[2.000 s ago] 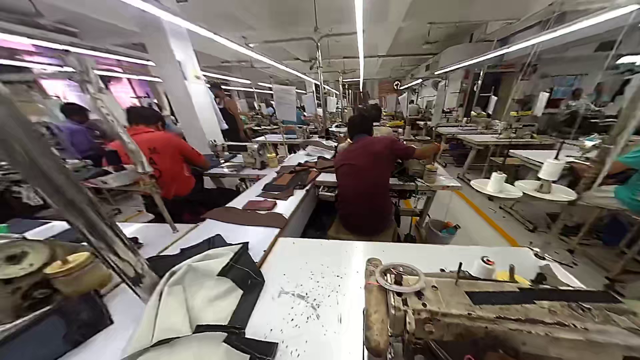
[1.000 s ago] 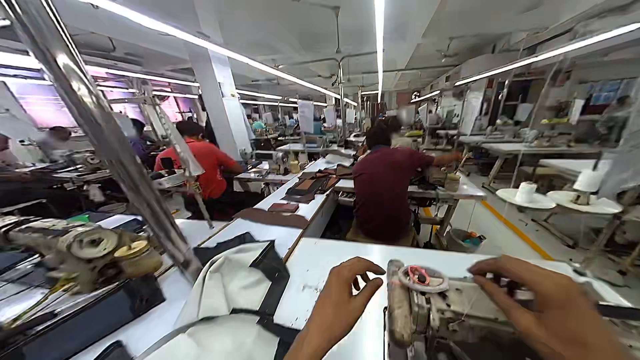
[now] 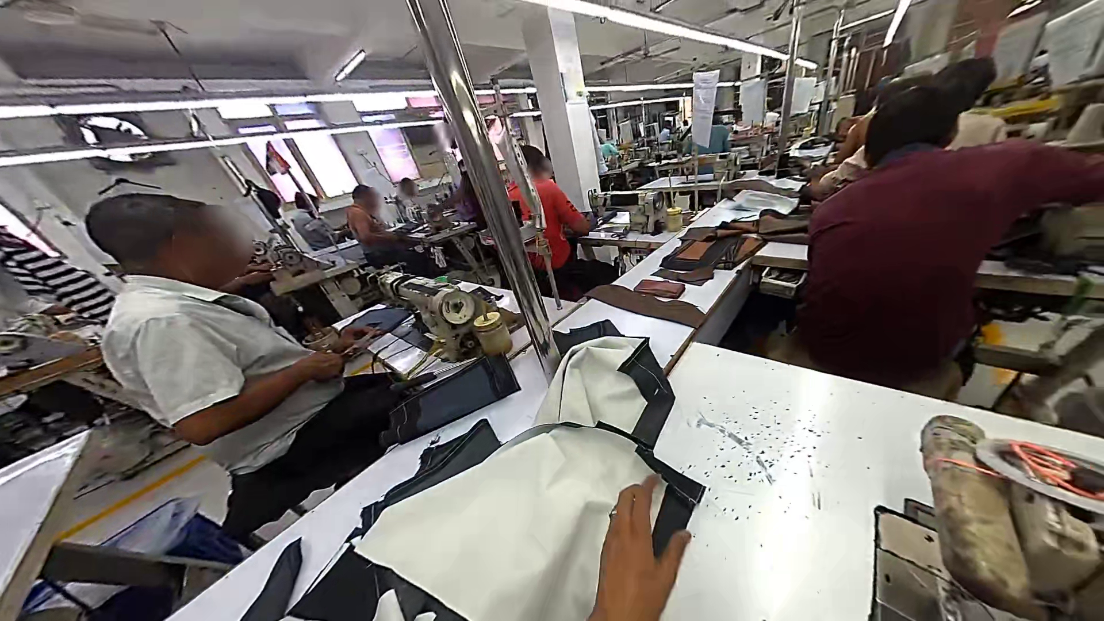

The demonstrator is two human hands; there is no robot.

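Observation:
My left hand [image 3: 636,552] rests with fingers spread on a cream and dark fabric piece [image 3: 509,509], near its dark border. A ring shows on one finger. The fabric lies in folds on the white worktable [image 3: 776,448], beside a scatter of small dark bits. My right hand is out of the frame. At the right edge is the worn head of a sewing machine [image 3: 975,517], with a round dish [image 3: 1048,470] holding orange-red pieces on top.
A metal pole [image 3: 492,172] rises behind the fabric. To the left a seated person [image 3: 198,345] works near another sewing machine [image 3: 440,310] and a yellowish jar [image 3: 492,333]. Brown pieces [image 3: 647,304] lie on the long table ahead. A person in maroon [image 3: 906,259] sits at right.
The view has swung left. My left hand has moved from beside the machine onto the fabric. My right hand, over the machine one second ago, is out of view.

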